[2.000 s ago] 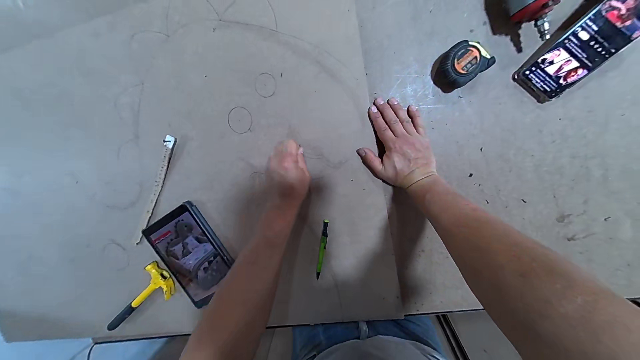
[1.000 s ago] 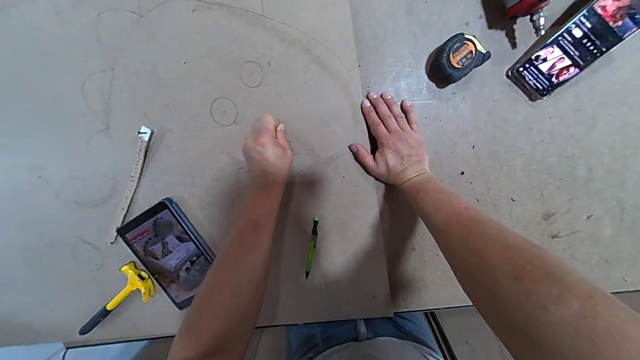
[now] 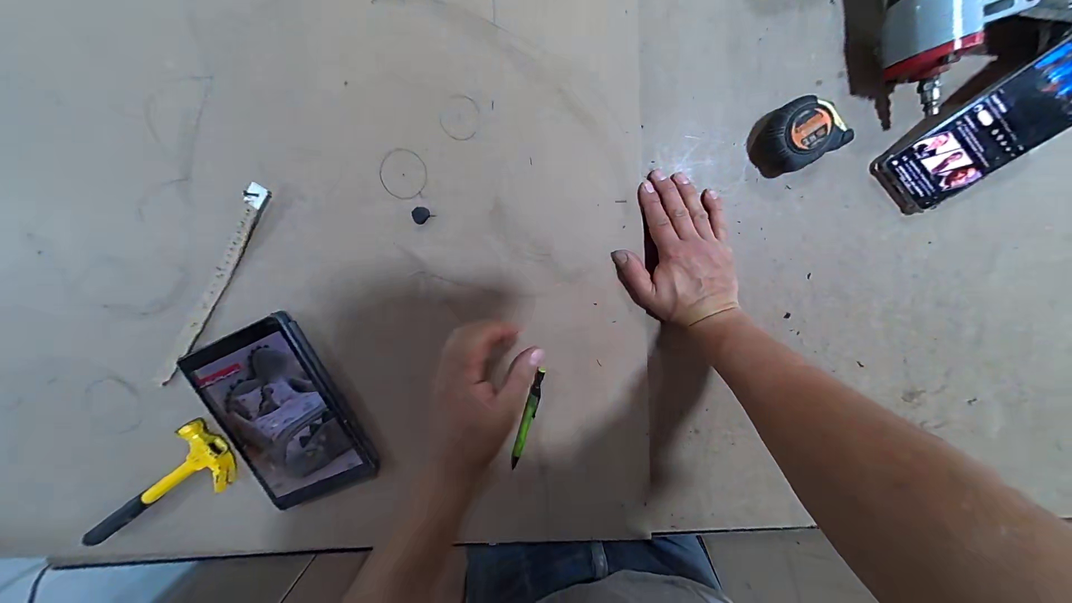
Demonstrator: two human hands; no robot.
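Observation:
My left hand (image 3: 481, 394) hovers over the brown board (image 3: 553, 243), fingers loosely curled and thumb apart, with nothing seen in it. Just right of it lies a green mechanical pencil (image 3: 527, 419). My right hand (image 3: 688, 251) rests palm down with fingers spread, across the right edge of the board. A small dark lump (image 3: 421, 215), perhaps an eraser, sits below a drawn circle (image 3: 404, 173). Other faint pencil curves and a second small circle (image 3: 460, 117) mark the board.
A tablet (image 3: 280, 410) showing a picture, a yellow claw hammer (image 3: 201, 456) and a short piece of measuring tape (image 3: 219, 280) lie at left. At right are a tape measure (image 3: 808, 132), a lit phone (image 3: 963, 142) and part of a grey and red power tool (image 3: 930, 38).
My left hand has moved back towards my body, beside the pencil, and its fingers have loosened. The small dark lump now shows below the circle. My right hand has stayed flat.

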